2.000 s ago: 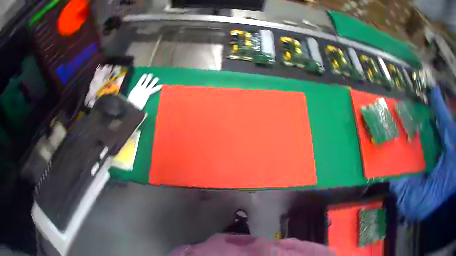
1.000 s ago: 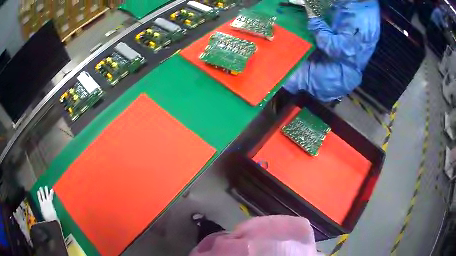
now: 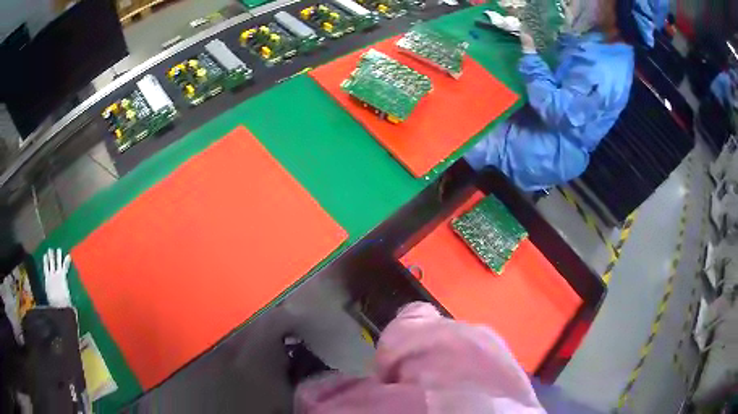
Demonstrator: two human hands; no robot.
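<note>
Neither of my hands shows. My pink clothing [image 3: 453,364] fills the bottom and its rounded upper part overlaps the near edge of a black bin [image 3: 566,344]; I cannot tell whether a hand is hidden there. The bin has a red lining [image 3: 477,303] and one green circuit board [image 3: 490,232]. A bare red mat [image 3: 210,251] lies on the green bench covering [image 3: 295,149]. Two more circuit boards, a nearer one [image 3: 388,85] and a farther one [image 3: 433,50], lie on a second red mat [image 3: 441,129].
A person in a blue smock [image 3: 578,105] sits at the right and holds a board [image 3: 544,20]. Power boards [image 3: 139,115] line the dark conveyor behind the bench. A white glove [image 3: 57,277] lies by the mouse pad [image 3: 50,356] at left. A dark monitor [image 3: 69,65] stands at upper left.
The view has swung right from the bench and monitor toward the bin and the person in blue. Since one second ago, my pink clothing has moved up against the bin's near edge.
</note>
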